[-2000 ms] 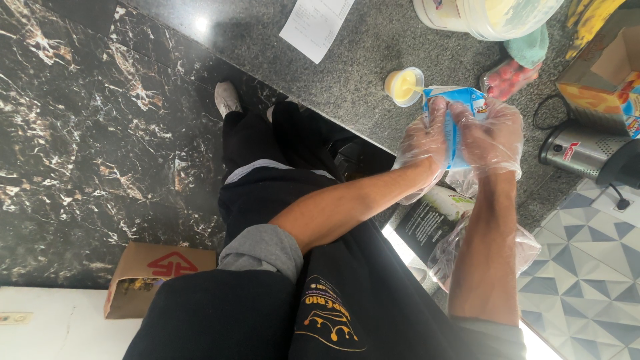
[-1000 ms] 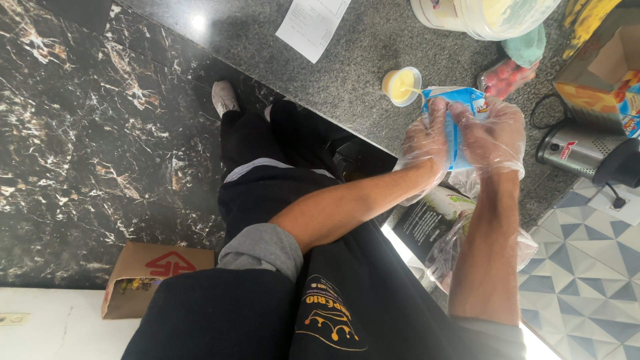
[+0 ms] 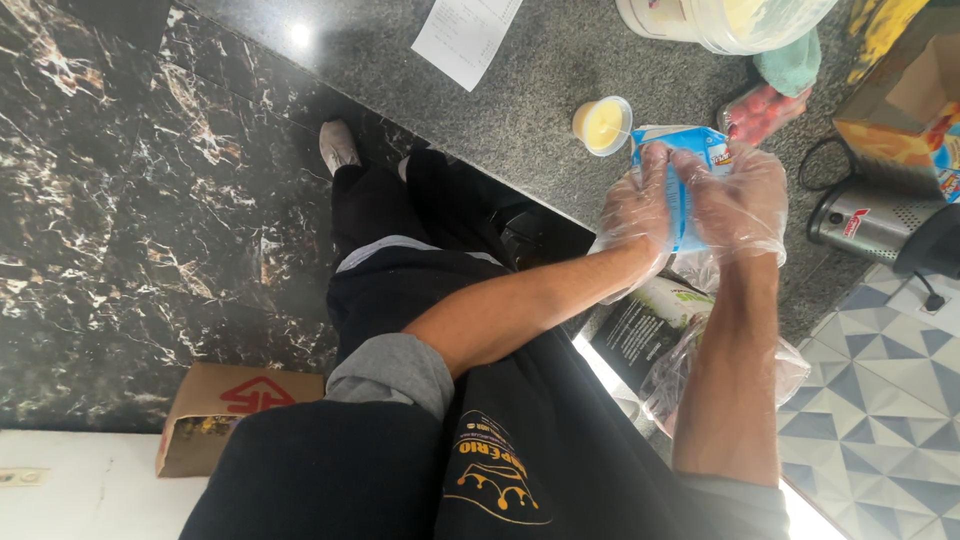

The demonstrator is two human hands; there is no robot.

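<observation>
My left hand (image 3: 637,206) and my right hand (image 3: 739,199), both in clear plastic gloves, grip a blue-and-white carton (image 3: 686,217) from its two sides, thumbs near its upper end. From the carton's upper left corner a thin pale strand runs into a small clear plastic cup (image 3: 602,126). Pale yellow, creamy contents fill part of that cup, which stands on the grey granite counter (image 3: 525,142) just left of the carton. My palms and fingers hide much of the carton.
A white plastic bucket (image 3: 664,16), a green cloth (image 3: 791,64) and a pack of strawberries (image 3: 761,112) lie beyond my hands. At right are an open cardboard box (image 3: 885,127) and a corded metal appliance (image 3: 859,221). A printed paper (image 3: 465,37) lies upper left; a black printed bag (image 3: 641,330) is below my wrists.
</observation>
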